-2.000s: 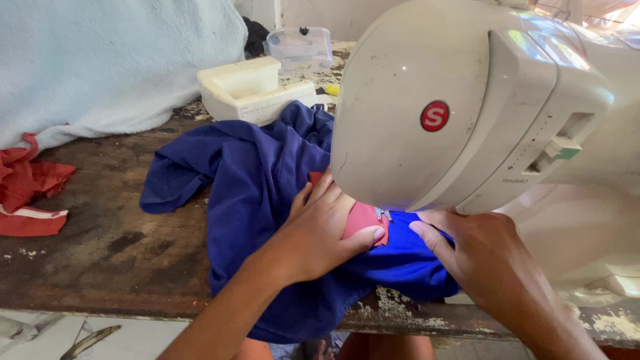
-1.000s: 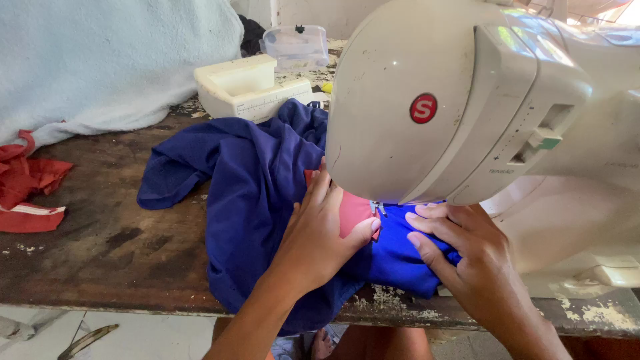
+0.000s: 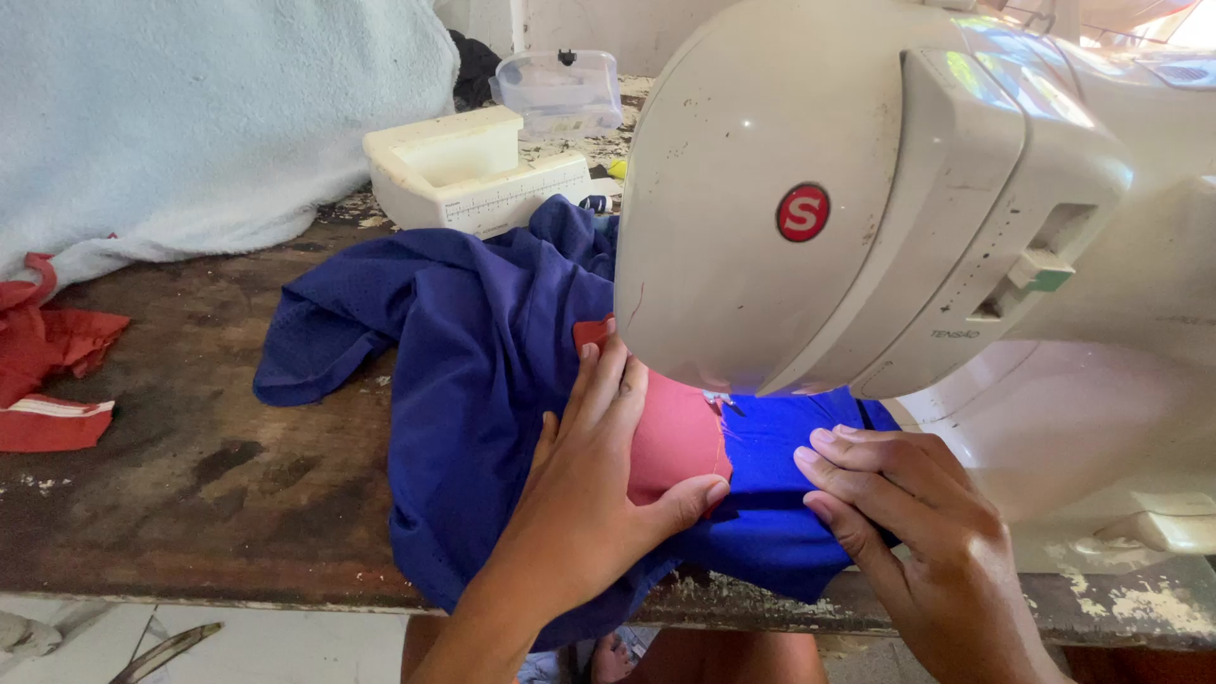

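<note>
A white sewing machine (image 3: pixel 760 190) stands at the right, its head over blue fabric (image 3: pixel 475 361) and a red fabric piece (image 3: pixel 674 437). The red piece lies on the blue along a stitched edge, just in front of the metal presser foot (image 3: pixel 724 403). My left hand (image 3: pixel 608 475) rests spread over the red piece, thumb near its stitched edge and fingertips by its far corner. On the bright blue part, right of the seam, my right hand (image 3: pixel 902 513) presses with its fingertips, fingers close together. The needle is hidden behind the machine head.
Red fabric scraps (image 3: pixel 57 342) lie at the left of the worn wooden table (image 3: pixel 190 503). Behind the blue fabric are a cream accessory tray with a ruler scale (image 3: pixel 513 195) and a clear plastic box (image 3: pixel 560 90). A light blue towel-like cloth (image 3: pixel 218 114) fills the back left.
My right hand has shifted from beside the presser foot towards the table's front edge, on the blue fabric. My left hand stays on the red piece, and more of its stitched edge shows.
</note>
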